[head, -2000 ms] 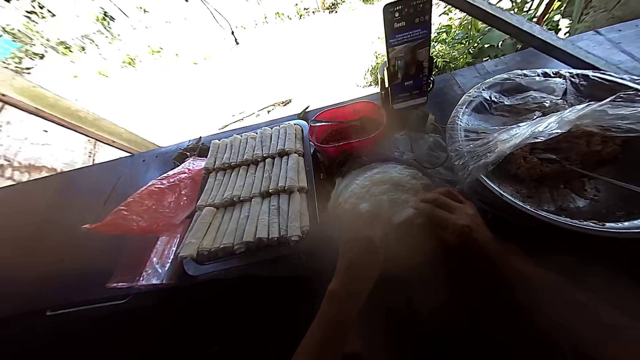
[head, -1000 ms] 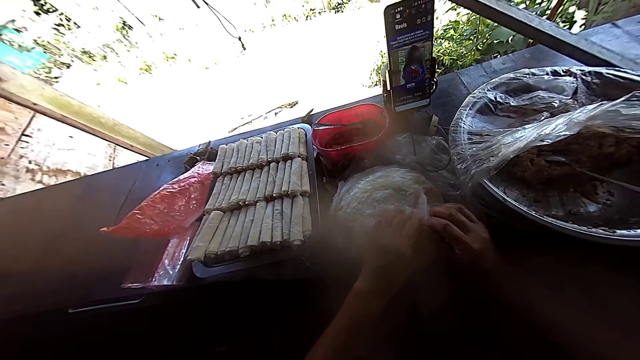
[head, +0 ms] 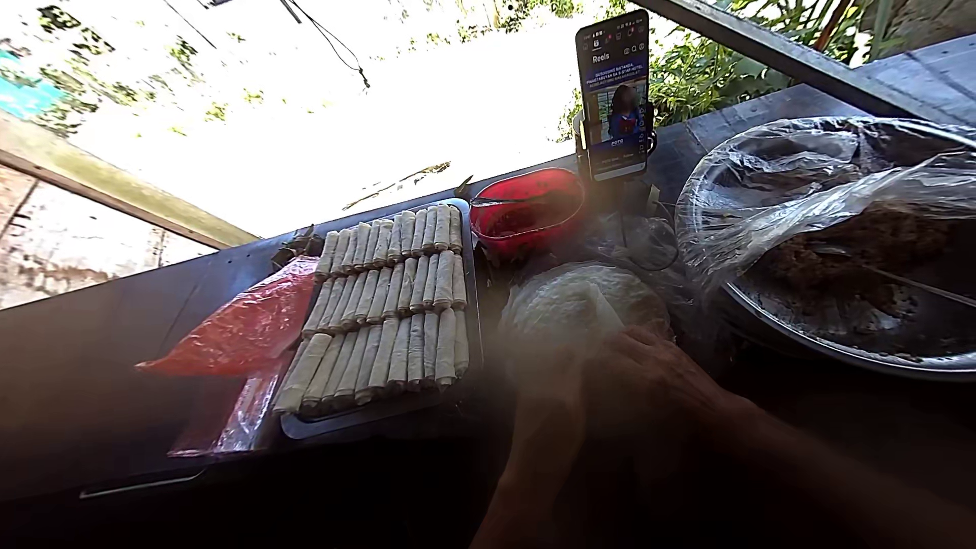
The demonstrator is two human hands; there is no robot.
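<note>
Both of my hands are at a round stack of thin pale wrappers point(head: 568, 297) under clear plastic, right of the rolls. My left hand point(head: 545, 366) lies over the stack's near side, blurred by haze, its fingers hard to make out. At the stack's right edge, my right hand point(head: 648, 362) has bent fingers against a pale sheet; whether it pinches the sheet is unclear. Rows of rolled wrappers point(head: 400, 286) fill a metal tray to the left. Behind the stack stands a red plastic container point(head: 528, 210) with a utensil across it.
A large metal basin point(head: 827, 347) at the right holds brown filling point(head: 862, 252) and a long-handled utensil, partly under clear plastic. A smartphone point(head: 614, 95) stands upright in a holder behind the stack. Red plastic bags point(head: 244, 324) lie left of the tray. A wooden rail crosses the upper left.
My right hand has moved left and in over the stack, closer to my left hand. A pale flap now stands up at the hands. The tray of rolls looks unchanged.
</note>
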